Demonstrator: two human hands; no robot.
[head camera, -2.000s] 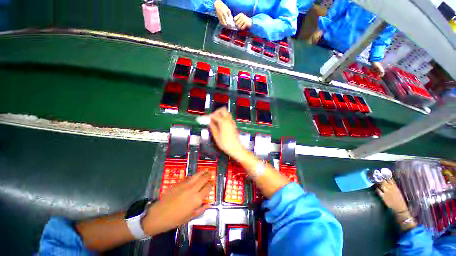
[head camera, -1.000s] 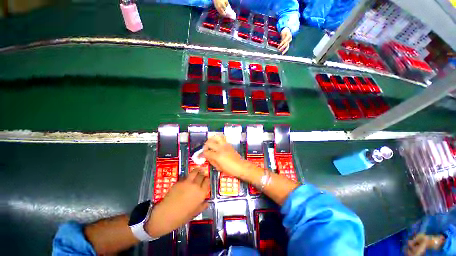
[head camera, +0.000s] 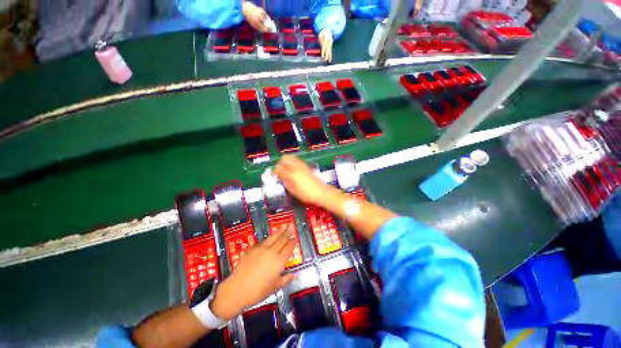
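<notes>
A clear blister tray (head camera: 174, 272) in front of me holds open red flip phones in its far row and dark, closed-looking phones in its near row. My right hand (head camera: 296, 178) pinches a white wiping cloth (head camera: 268, 178) at the upper end of the third phone's black screen (head camera: 277, 199). My left hand (head camera: 252, 277) lies flat with fingers spread over that phone's red keypad (head camera: 294, 253), holding nothing. Two open phones stand to its left, their screens (head camera: 193, 215) uncovered. My right forearm partly hides the phones to its right.
A green conveyor belt (head camera: 122, 160) beyond carries two trays of phones (head camera: 313, 132). A blue bottle (head camera: 442, 181) and stacked trays (head camera: 555, 173) are at right. A pink bottle (head camera: 114, 64) and another person's hands (head camera: 257, 17) are across. A blue stool (head camera: 545, 285) is lower right.
My view has turned to the right. My right hand and cloth have moved from the second phone to the third phone's screen. My left hand has shifted onto the third phone's keypad.
</notes>
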